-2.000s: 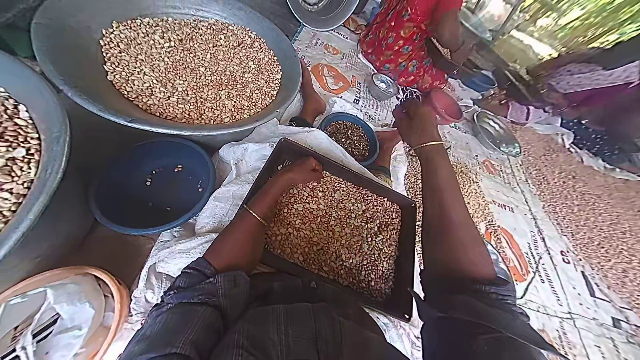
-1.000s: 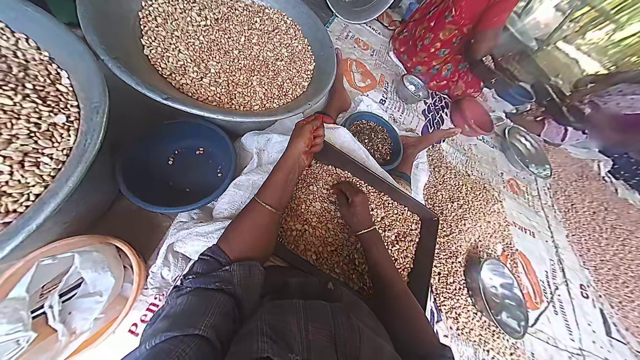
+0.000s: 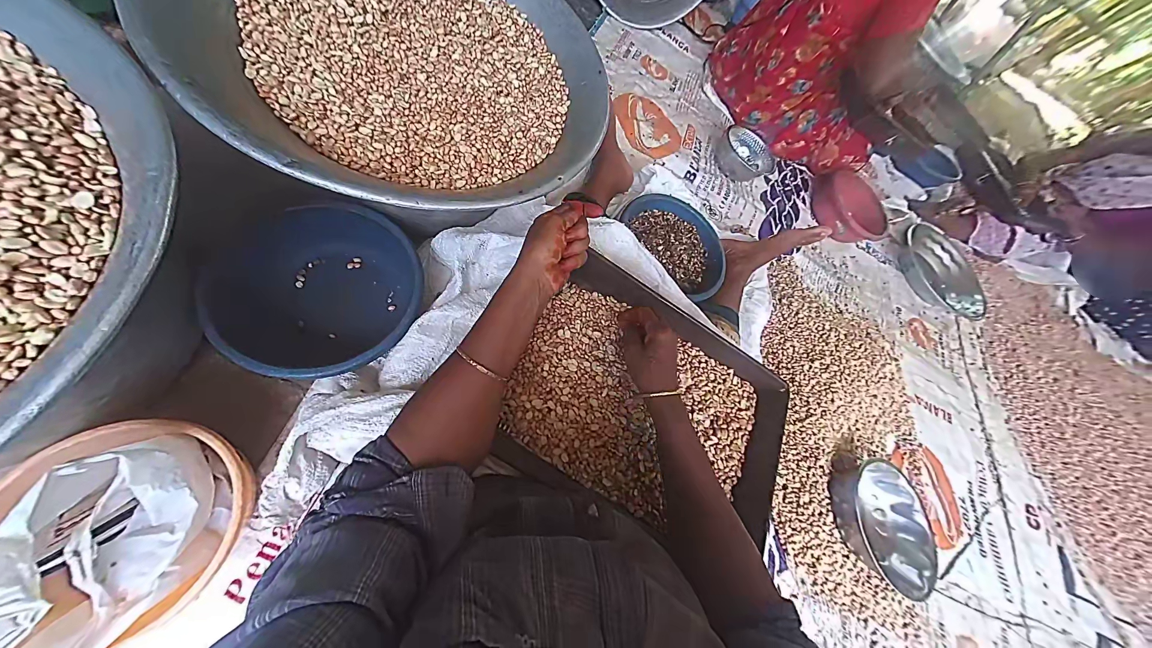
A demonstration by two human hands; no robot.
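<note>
A dark rectangular tray [image 3: 760, 450] lies tilted against my lap, filled with pale brown nuts or beans [image 3: 576, 378]. My left hand [image 3: 560, 241] is above the tray's far left corner, fingers curled; whether it holds anything is hidden. My right hand [image 3: 648, 346] is over the pile inside the tray, its fingers bent down and their tips not visible. Beyond the tray's far edge sits a small blue bowl [image 3: 711, 236] of darker bits. A wide blue basin [image 3: 310, 360] with a few loose pieces stands to the left.
Large metal basins [image 3: 360, 175] of nuts or beans stand at upper left. An orange-rimmed tub [image 3: 238, 486] holds plastic. Printed sacks [image 3: 936, 396] lie under a spread pile, with a steel bowl [image 3: 895, 531] on it. A person [image 3: 792, 81] in red sits near a red bowl [image 3: 846, 205].
Two seconds ago my left hand was over the tray and my right hand reached out near the red bowl. Since then my left hand has gone to the tray's corner and my right hand into the tray.
</note>
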